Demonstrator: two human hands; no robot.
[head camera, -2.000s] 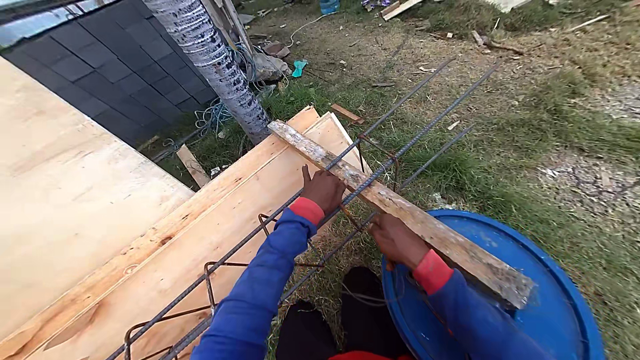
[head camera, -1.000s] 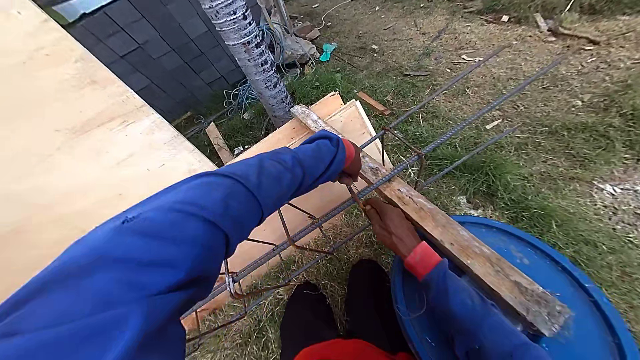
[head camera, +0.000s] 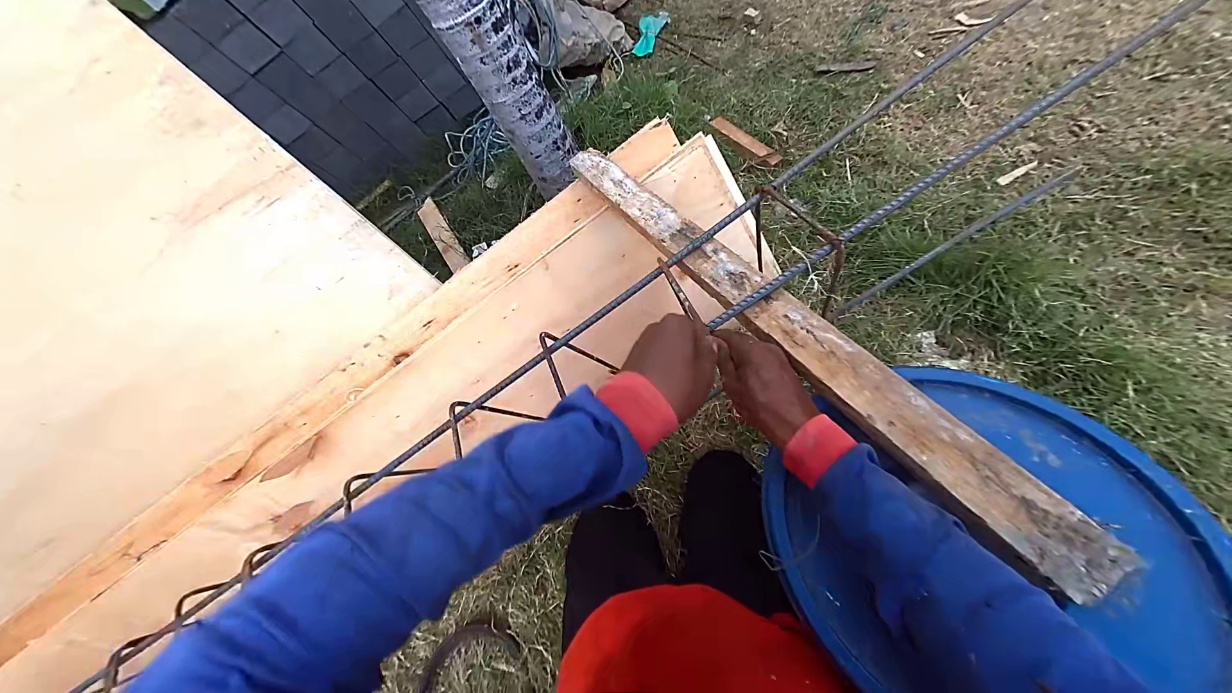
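Observation:
My left hand (head camera: 674, 364) and my right hand (head camera: 765, 380) meet at the middle ribbed rebar (head camera: 962, 154), both closed around a rusty bent stirrup (head camera: 680, 291). One leg of that stirrup reaches up to the far rebar (head camera: 597, 313). Another rusty stirrup (head camera: 835, 274) hangs on the bars to the right, beyond the plank. The bars lie across a weathered, stained wooden plank (head camera: 866, 380). More stirrups (head camera: 457, 423) are spaced along the bars at lower left, partly behind my left sleeve. My fingertips and the lower part of the held stirrup are hidden.
The plank's near end rests over a blue plastic drum (head camera: 1049, 423); its far end lies on stacked plywood sheets (head camera: 539, 318). A large pale plywood sheet (head camera: 192, 241) fills the left. Behind stand a tree trunk (head camera: 500, 87) and stacked grey blocks (head camera: 318, 77). Wood scraps (head camera: 746, 141) lie on grass.
My left arm, which reached across the bars a second ago, is now lower, with that hand on the near side of the plank beside my right hand. The view has shifted somewhat.

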